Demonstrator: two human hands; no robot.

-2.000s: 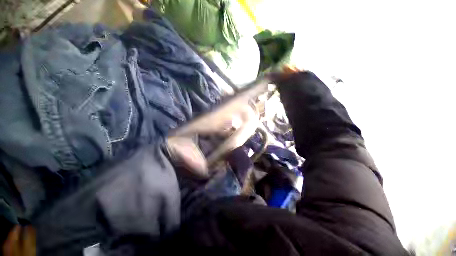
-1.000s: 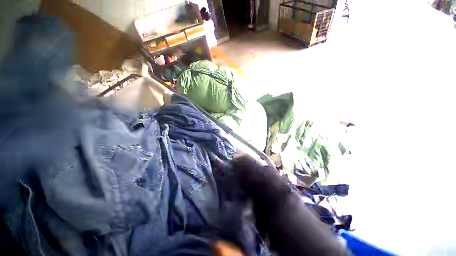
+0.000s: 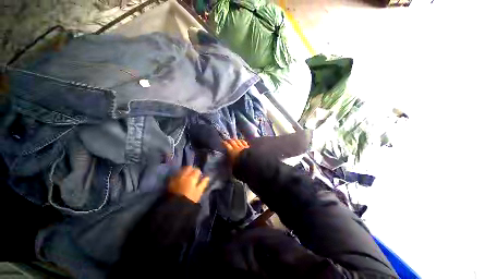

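Observation:
A large blue denim pile (image 3: pixel 87 174) fills the left and middle. A light blue-grey denim garment (image 3: pixel 158 60) lies spread across its top, with a small white spot on it. My left hand (image 3: pixel 188 183), slightly blurred, has its fingers curled on blue denim at the near side of the pile. My right hand (image 3: pixel 236 147) is farther forward and to the right, its fingers curled over dark blue cloth near the pile's right side. The cloth between the hands is dark and unclear. Both palms are hidden.
A pale cart rim with a grey rail (image 3: pixel 283 111) runs along the pile's right side. Beyond it are a green sack (image 3: pixel 248 35), green cloth (image 3: pixel 329 76) and scraps on the floor. A blue edge (image 3: pixel 395 259) shows at lower right.
The view has tilted down again from the room. The blurred denim at upper left now lies spread over the pile. Both hands now show together on the pile, near its right side.

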